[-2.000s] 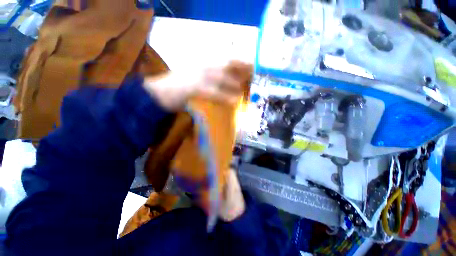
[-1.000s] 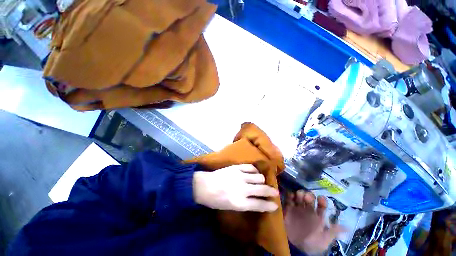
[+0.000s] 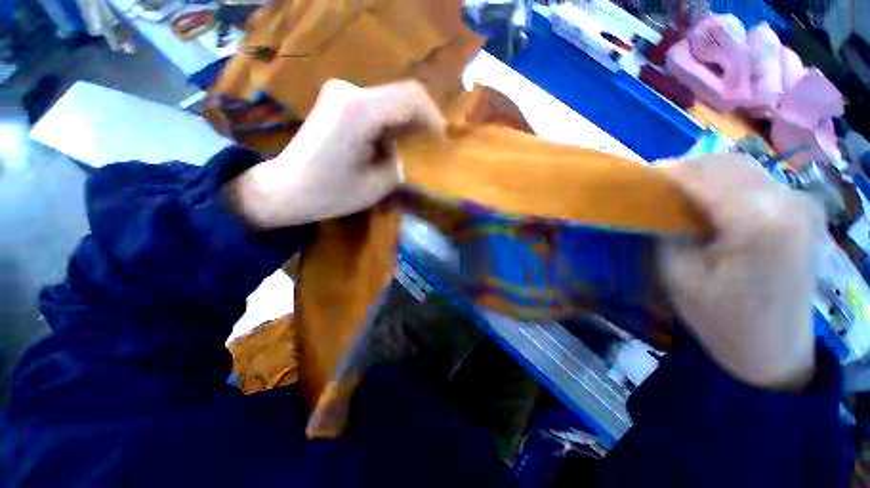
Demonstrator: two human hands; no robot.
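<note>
A tan fabric piece is stretched between my two hands, above the table's front edge. Its plaid face, blue with orange lines, shows below the tan band. A tan flap hangs down under my left hand. My left hand grips the piece at its left end with the fingers curled. My right hand is blurred and grips the right end. A layered stack of tan panels lies behind my left hand.
The white machine table has a metal front edge and a blue trough behind it. Pink fabric lies at the back right. The machine is mostly hidden by my right hand. A crumpled tan piece lies low at the left.
The fabric has come up from beside the needle area and is now stretched between both hands. My right hand, earlier open, has closed on it. The view has shifted.
</note>
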